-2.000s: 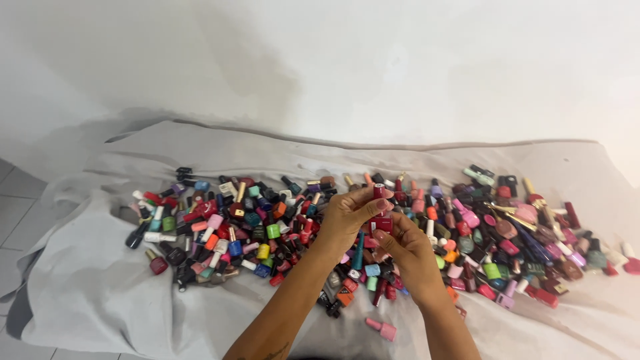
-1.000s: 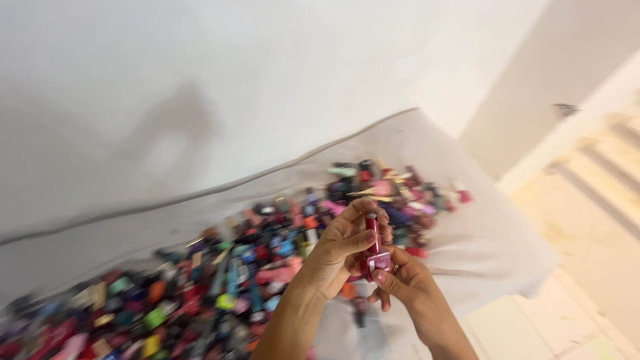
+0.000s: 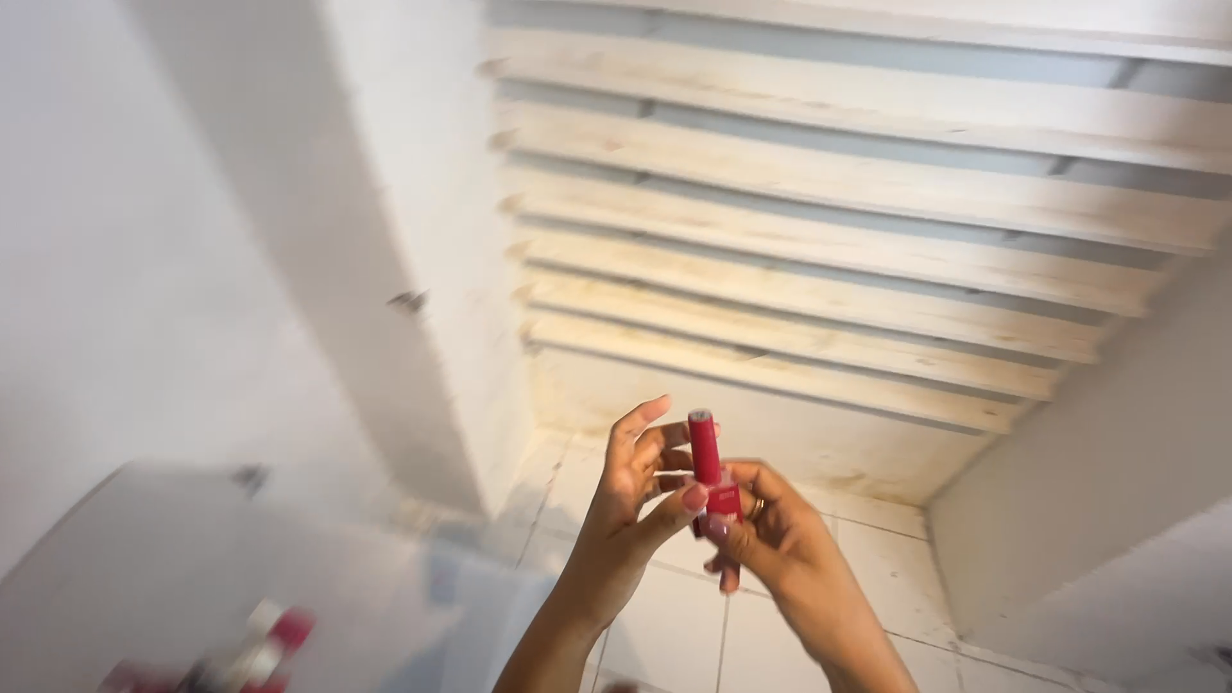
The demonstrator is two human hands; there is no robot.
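A red nail polish bottle (image 3: 723, 501) with a tall red cap (image 3: 704, 447) stands nearly upright between both hands, in the lower middle of the view. My right hand (image 3: 784, 539) grips the bottle's body from the right, thumb in front, a ring on one finger. My left hand (image 3: 635, 500) meets it from the left, its thumb tip against the bottle near the base of the cap and its other fingers partly spread behind. The cap is on the bottle. At the lower left, blurred nail polish bottles (image 3: 255, 654) lie on a grey cloth (image 3: 289, 558).
Ahead are pale horizontal slats (image 3: 770, 221) between white walls (image 3: 1088, 452). A white tiled floor (image 3: 674, 616) lies below the hands. The cloth-covered surface ends left of my left forearm.
The view has swung far right, from the wide spread of bottles to the slats and floor. Both hands still have the red bottle; my left fingers are more spread than before.
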